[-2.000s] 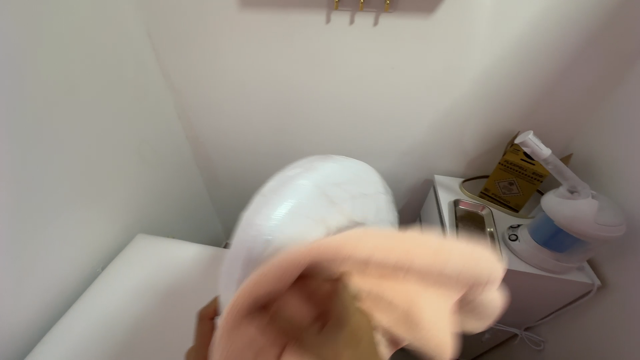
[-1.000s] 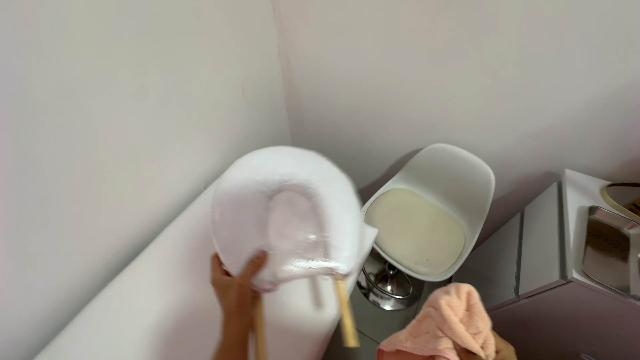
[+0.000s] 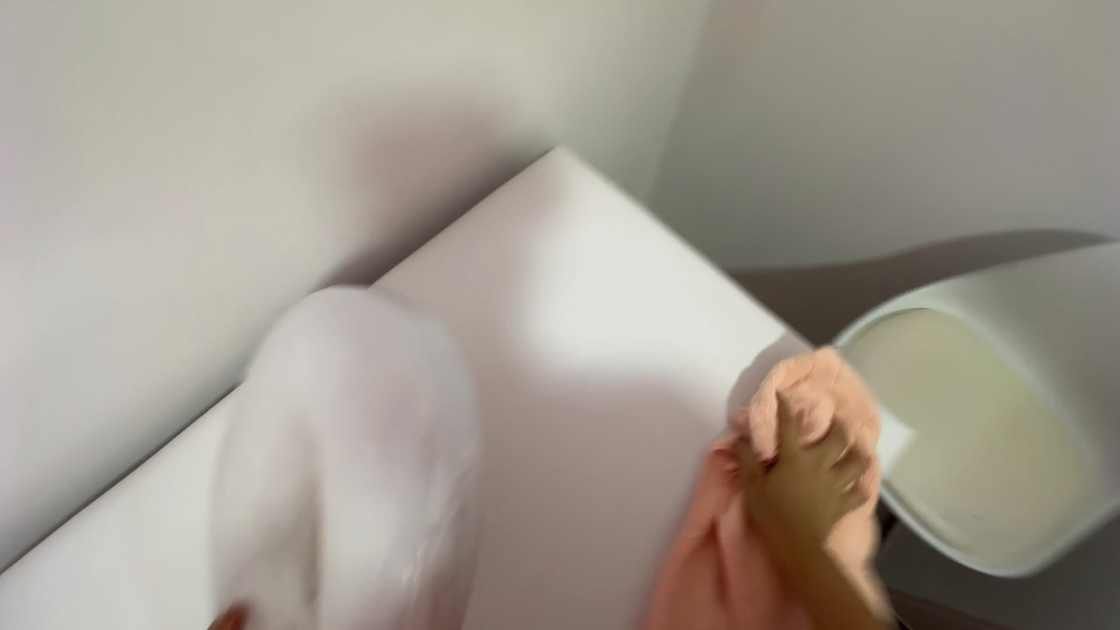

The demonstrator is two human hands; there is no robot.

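Note:
My right hand (image 3: 801,486) grips a bunched peach cloth (image 3: 814,385) with a fluffy surface, and its lower part hangs down past my wrist. The cloth is over the right edge of a white flat-topped surface (image 3: 612,289). On the left, a white, plastic-looking rounded object (image 3: 367,420) stands on edge above the same surface, blurred by motion. Only a fingertip of my left hand (image 3: 229,617) shows at the lower left border of the object; the rest is out of view, so its grip cannot be made out.
A white shell chair (image 3: 1076,350) with a cream seat pad (image 3: 971,437) stands to the right, close to the surface's corner. Pale walls (image 3: 219,157) meet behind the white surface, which runs along the left one.
The view has swung left and closer to the white surface. The rounded object has turned from its broad side to a narrower view. My right hand with the peach cloth now shows more fully.

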